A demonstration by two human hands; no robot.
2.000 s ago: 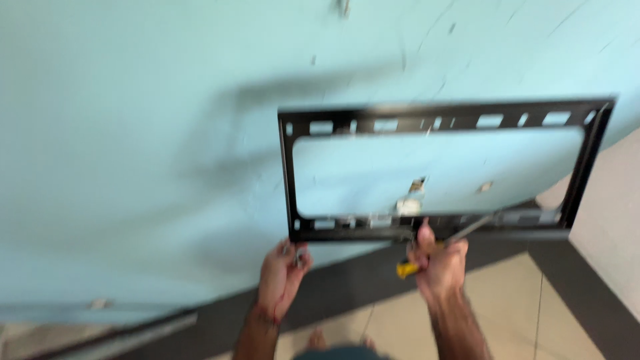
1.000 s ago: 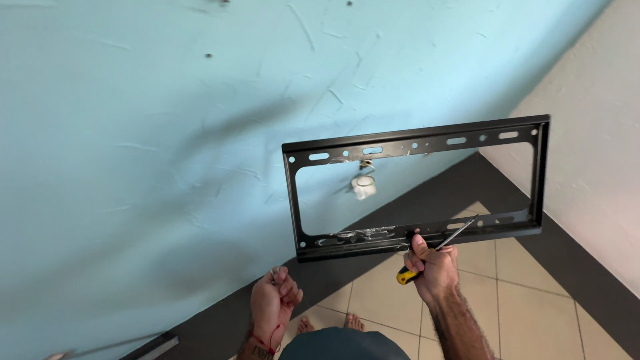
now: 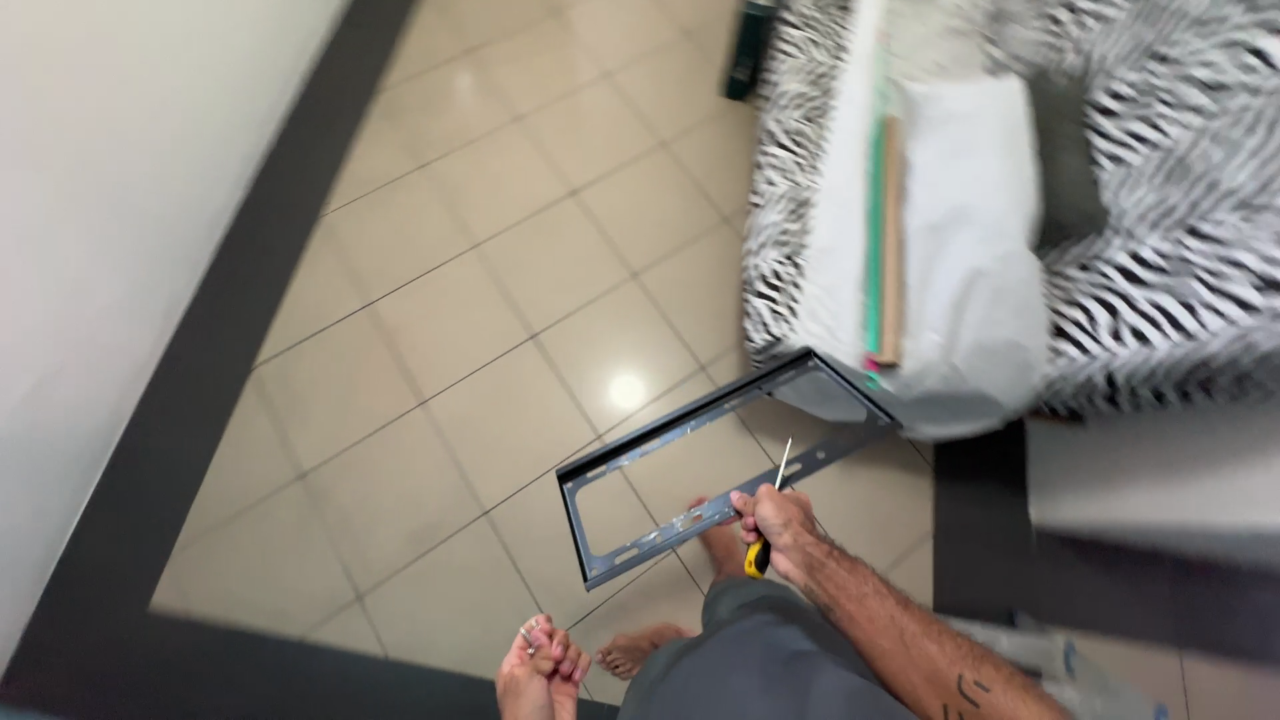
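A black metal wall-mount frame [image 3: 655,436], rectangular with slotted rails, hangs tilted above the floor. My right hand [image 3: 780,520] grips its lower rail and also holds a screwdriver [image 3: 758,558] with a yellow and black handle, its shaft pointing up across the rail. My left hand [image 3: 545,665] is low in the view, off the frame's near corner, its fingers curled around small metal pieces that look like screws; their exact kind cannot be told.
Right of the frame stands a bed with a zebra-print cover [image 3: 1150,200]. On it lie a white cloth or bag [image 3: 970,230] and a long brown strip [image 3: 889,250] beside a green one. A white wall [image 3: 150,150] with dark floor edging rises at left. My bare foot [image 3: 635,650] is below.
The view has swung from the blue wall to the tiled floor and bed. The frame and screwdriver have stayed in my right hand, and the frame is now away from the blue wall.
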